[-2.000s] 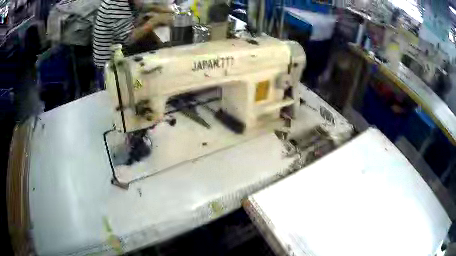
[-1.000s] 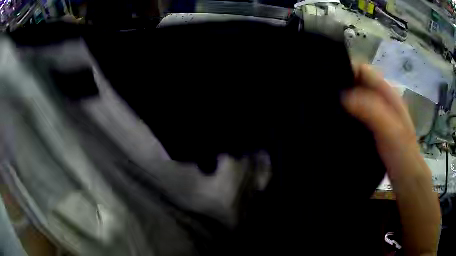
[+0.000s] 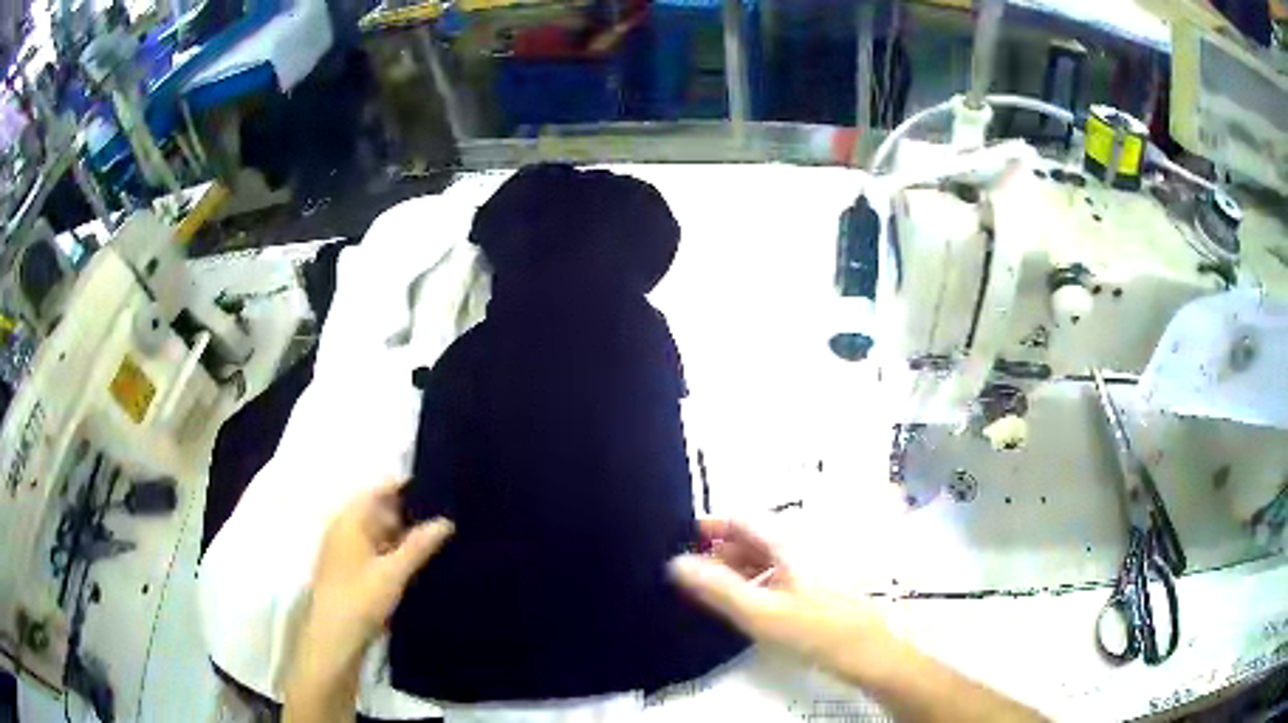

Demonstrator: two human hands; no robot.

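A black garment piece (image 3: 551, 452) lies spread on the white table in front of me, its far end bunched into rounded folds. White cloth (image 3: 283, 523) lies beside and under it on the left. My left hand (image 3: 370, 565) grips the black piece's left edge, with the thumb on top. My right hand (image 3: 742, 579) is at its right edge, thumb on top and fingers partly hidden; it holds that edge. The lockstitch sewing machine (image 3: 1045, 269) stands to the right, with no cloth at its needle area.
Scissors (image 3: 1137, 537) lie on the machine bed at right. A dark bottle-shaped tool (image 3: 857, 247) is left of the machine head. A paper note (image 3: 1226, 360) is on the machine. Another sewing machine (image 3: 106, 367) stands at far left. A yellow-black can (image 3: 1114, 146) sits on the machine top.
The view has turned from another machine to this table. The black cloth, raised close to the camera a second ago, now lies flat on the table with both hands at its edges.
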